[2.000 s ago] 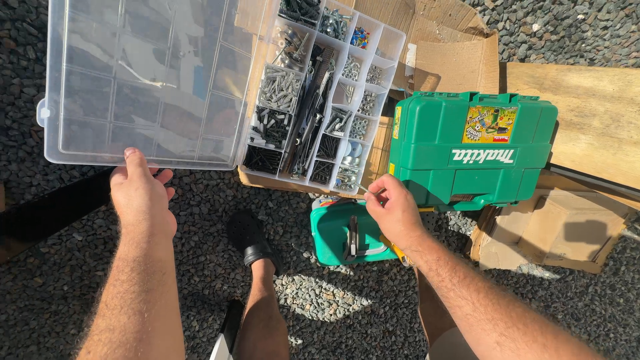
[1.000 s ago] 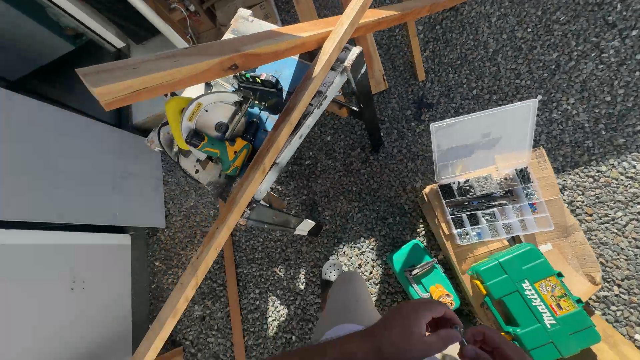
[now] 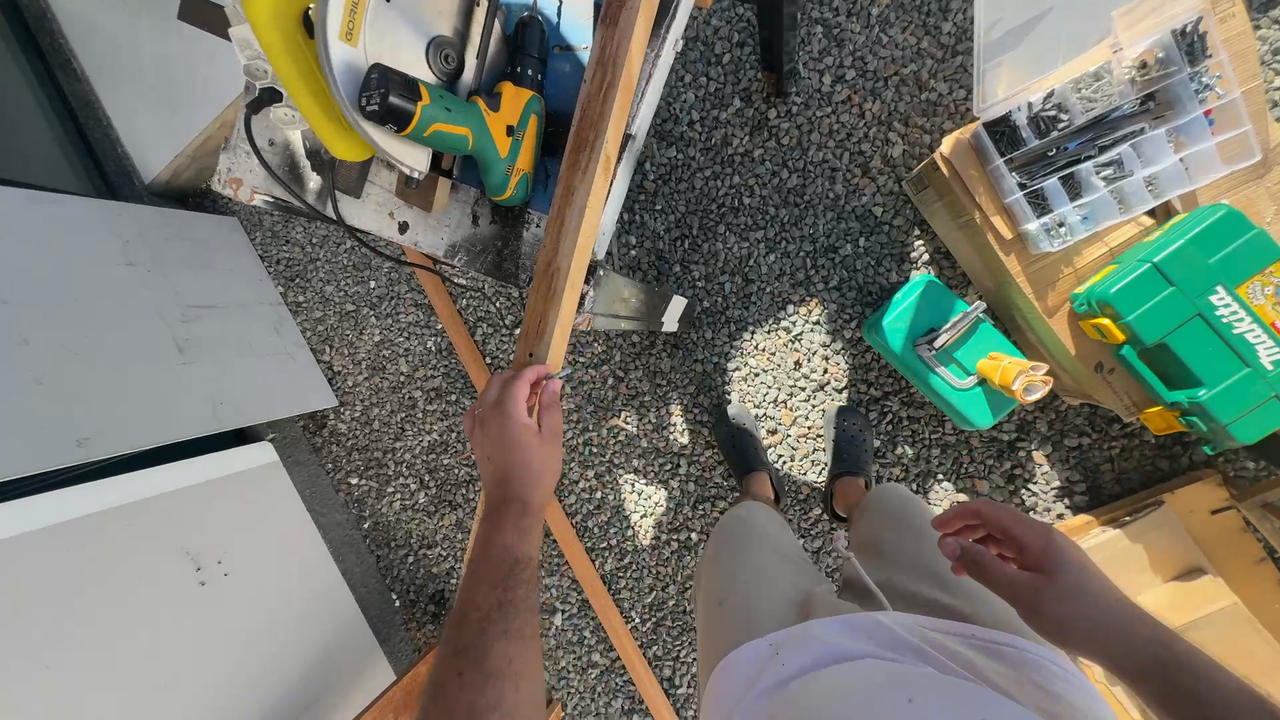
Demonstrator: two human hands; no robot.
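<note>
My left hand rests on a long wooden beam and pinches a small metal piece, probably a screw, between thumb and fingers. Fingers loosely curled, my right hand hangs over my right thigh with nothing in it. Beyond the left hand, a green and yellow cordless drill lies beside a circular saw with a yellow guard. Part of the beam below the left hand is hidden by my arm.
At right, a clear fastener organizer and a green Makita case sit on cardboard. A green tray holds a metal clamp. A saw blade juts out beside the beam. White panels stand at left, over gravel.
The view has swung from the fastener organizer to the beam. My left hand has let go of the organizer's lid and is now on the beam; my hands, together a second ago, are apart.
</note>
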